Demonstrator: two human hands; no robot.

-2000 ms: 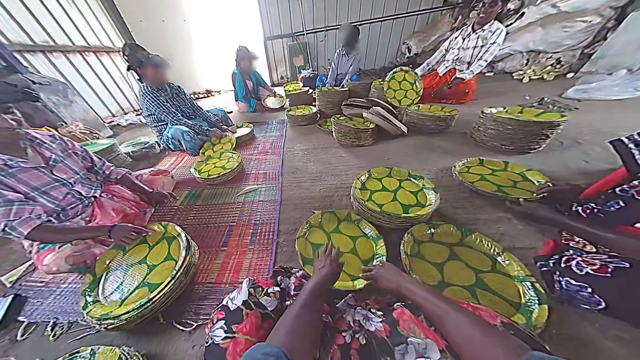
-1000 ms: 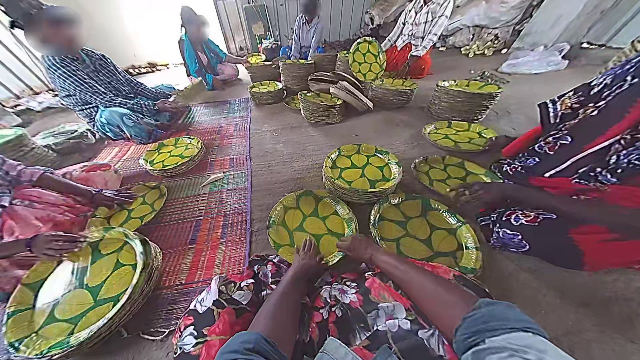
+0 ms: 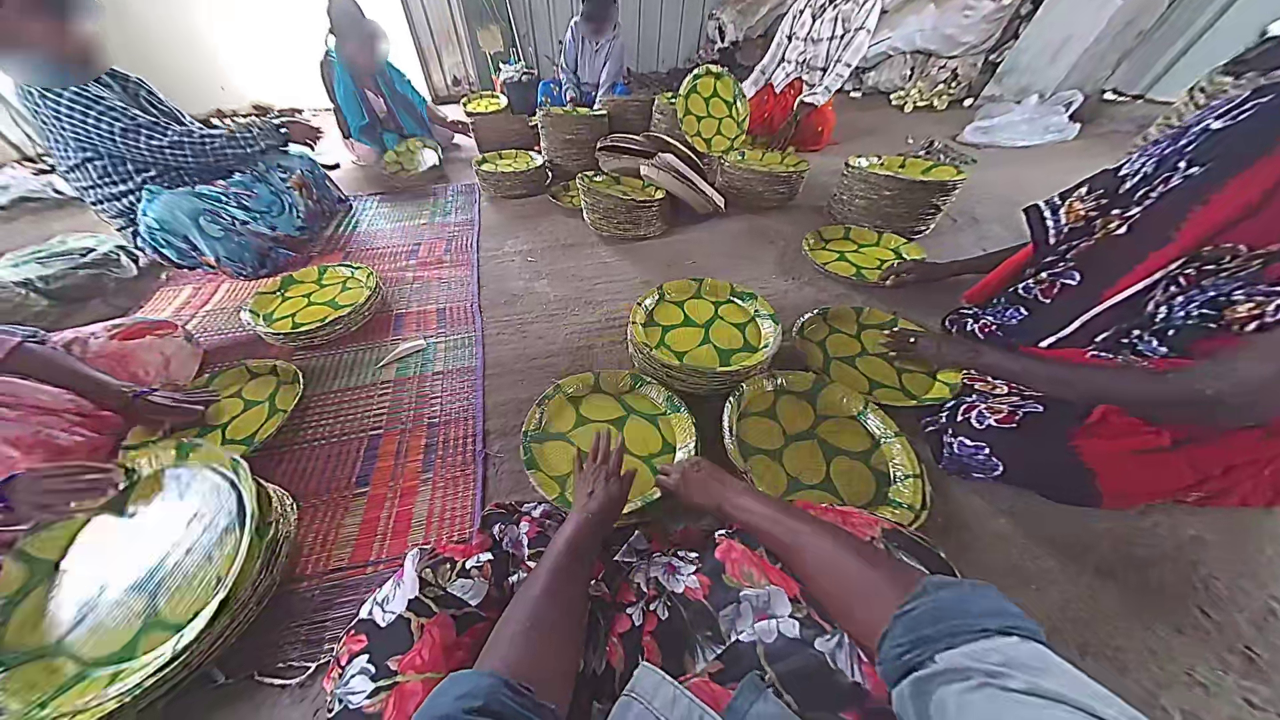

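Observation:
A round green plate with a yellow leaf pattern (image 3: 560, 425) lies in front of my lap. My left hand (image 3: 602, 475) rests flat on it, fingers spread. At its right edge is my right hand (image 3: 695, 485), fingers bent toward the rim; whether they pinch it cannot be told. Just to the right lies a second stack of such plates (image 3: 805, 440). Behind these two stands a taller stack of patterned plates (image 3: 705, 325). Floral cloth (image 3: 650, 600) covers my lap beneath my forearms.
A woven mat (image 3: 400, 430) spreads on the left, with a plate stack (image 3: 315, 300) on it. Another large stack (image 3: 130, 570) is at lower left, beside a person's hands. On the right a co-worker's hands touch a plate (image 3: 850, 345) and another (image 3: 862, 250). Several stacks stand farther back.
The view has shifted left. The co-worker on the right has come into view, with hands reaching to the plates. My left hand stays on the plate, its fingers now more spread.

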